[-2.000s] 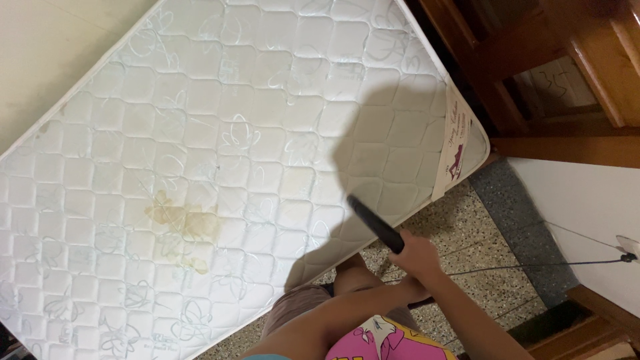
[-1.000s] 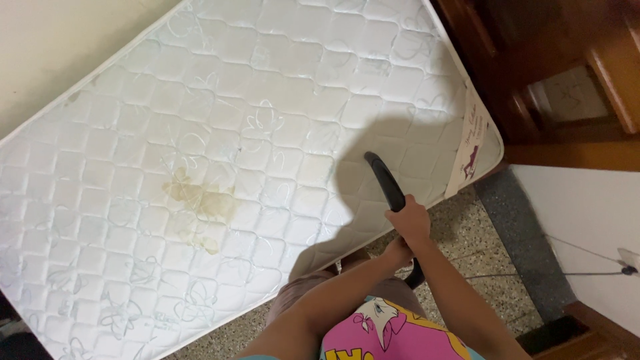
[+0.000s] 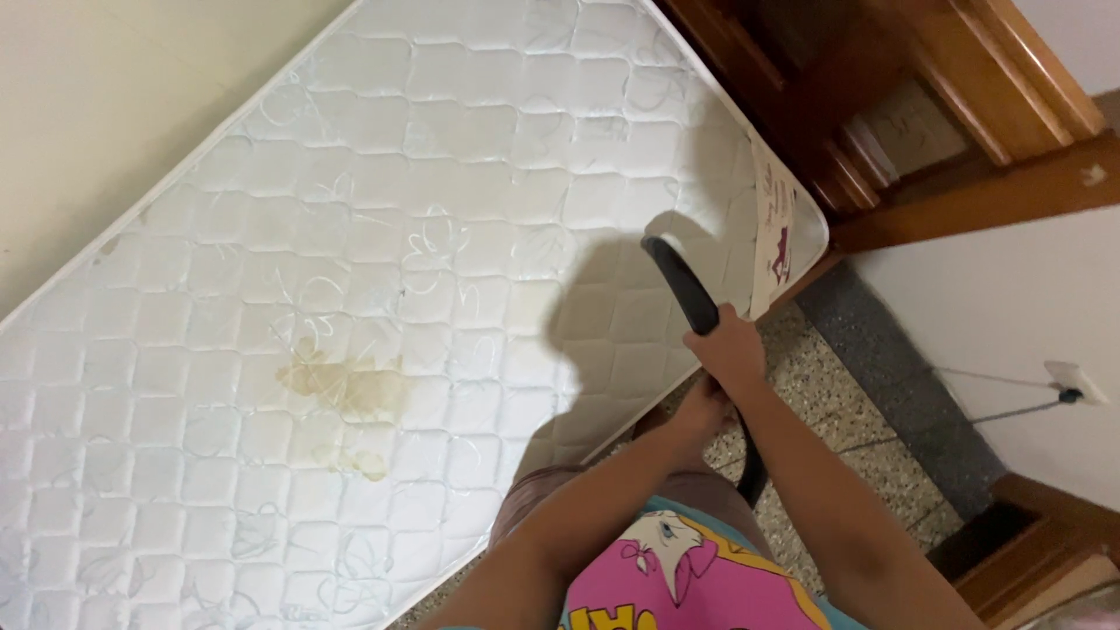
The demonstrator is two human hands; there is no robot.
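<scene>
A black vacuum cleaner wand slants up from my right hand, which is closed around it. Its tip lies over the white quilted mattress, near the right corner; whether it touches the fabric I cannot tell. My left hand is just below, at the hose's upper end, partly hidden, its fingers closed around the black tube. The black hose runs down beside my legs. A yellowish-brown stain marks the mattress at left of centre, and a sewn fabric label crosses its right corner.
Brown wooden furniture with panels stands beyond the mattress's right edge. A dark cord runs from the wall outlet across the speckled floor. At the lower right is a wooden edge; a pale wall borders the left.
Between two and one seconds ago the wand swung to a steeper angle. Both hands keep hold of the vacuum wand and hose.
</scene>
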